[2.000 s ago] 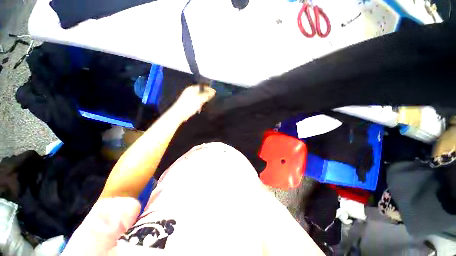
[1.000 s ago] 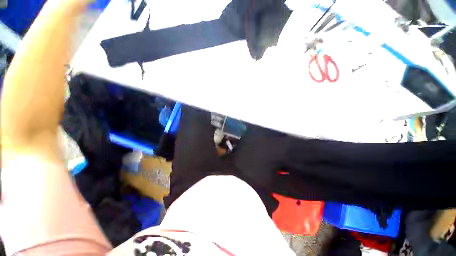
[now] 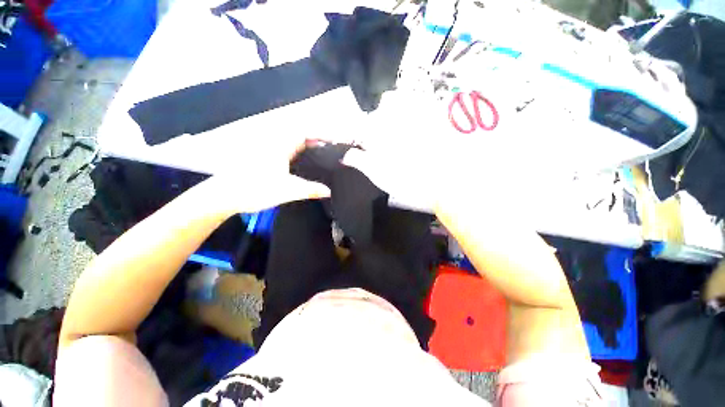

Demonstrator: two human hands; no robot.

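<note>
My left hand [image 3: 282, 175] and my right hand [image 3: 389, 176] are close together at the table's front edge, both holding a black fabric piece [image 3: 355, 207]. The piece is bunched at the fingers and hangs down over the edge towards my lap. Bright glare washes out the fingers of my right hand. A black fabric strip [image 3: 230, 103] lies flat on the white table [image 3: 445, 159], with a bunched black piece [image 3: 364, 56] at its right end. Scissors with red loop handles [image 3: 473, 112] lie on the table to the right.
A red stool [image 3: 467, 322] stands right of my knees. Blue bins with black fabric sit under the table; one shows at the right [image 3: 628, 306]. The white sewing machine with a dark panel [image 3: 636, 118] is at the right. Black scraps [image 3: 60, 159] lie on the floor at left.
The long black fabric stretched to the right is gone from view. My left hand has come down from the upper left, and my right hand has come into view; both now hold a smaller black piece.
</note>
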